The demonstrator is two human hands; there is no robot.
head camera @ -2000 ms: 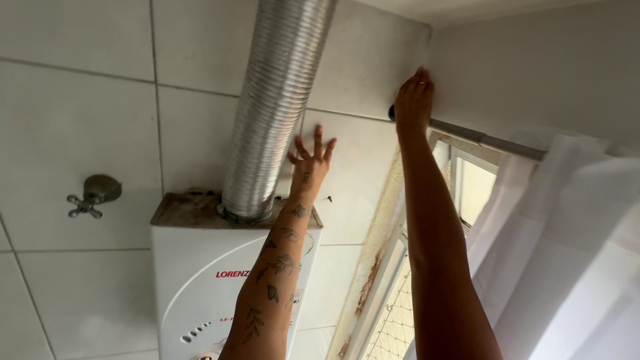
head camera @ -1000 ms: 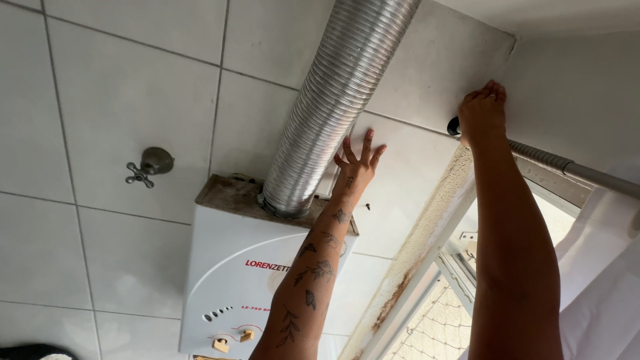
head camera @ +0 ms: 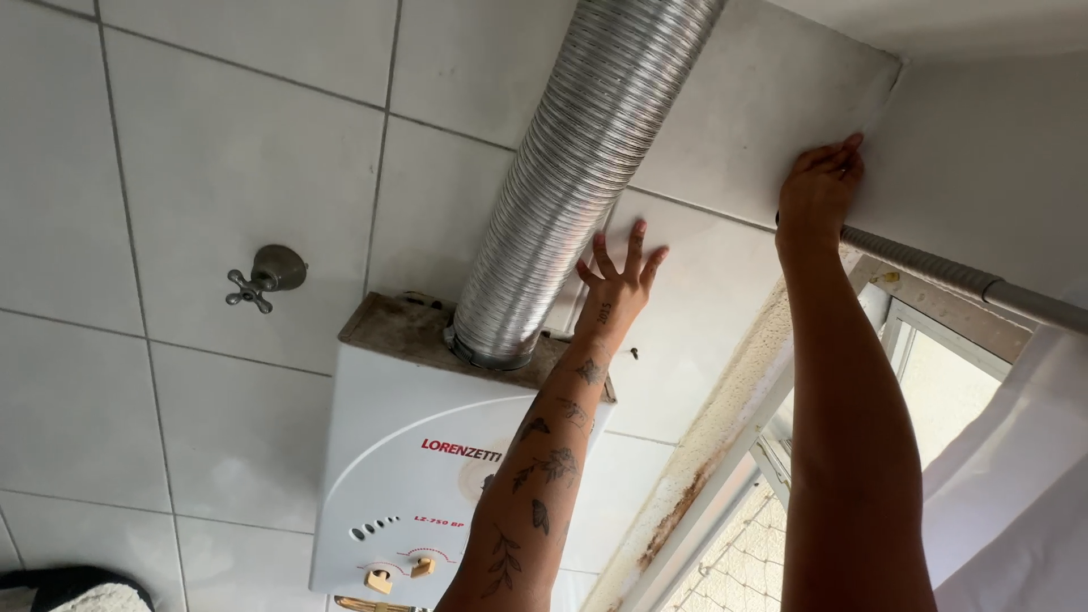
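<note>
My left hand [head camera: 625,276] is spread against the tiled wall, just right of the ribbed aluminium duct [head camera: 578,178], and holds nothing. That duct rises from the top of a white Lorenzetti gas water heater [head camera: 408,425]. Higher up, my right hand [head camera: 820,195] is at the wall corner, by the end of the curtain rod [head camera: 926,259]. Its fingers are bent together near the wall. The hand hides the rod's end, and whether it grips the rod cannot be told.
A metal cross-handle valve [head camera: 276,270] juts from the tiles at left. The window frame [head camera: 943,340] and a white curtain [head camera: 1011,476] are at right. A small screw [head camera: 634,353] sticks out of the wall. A dark item lies at the lower left.
Both hands stay at about the same places on the wall. The view has shifted, showing more of the heater's front and the tiles at left.
</note>
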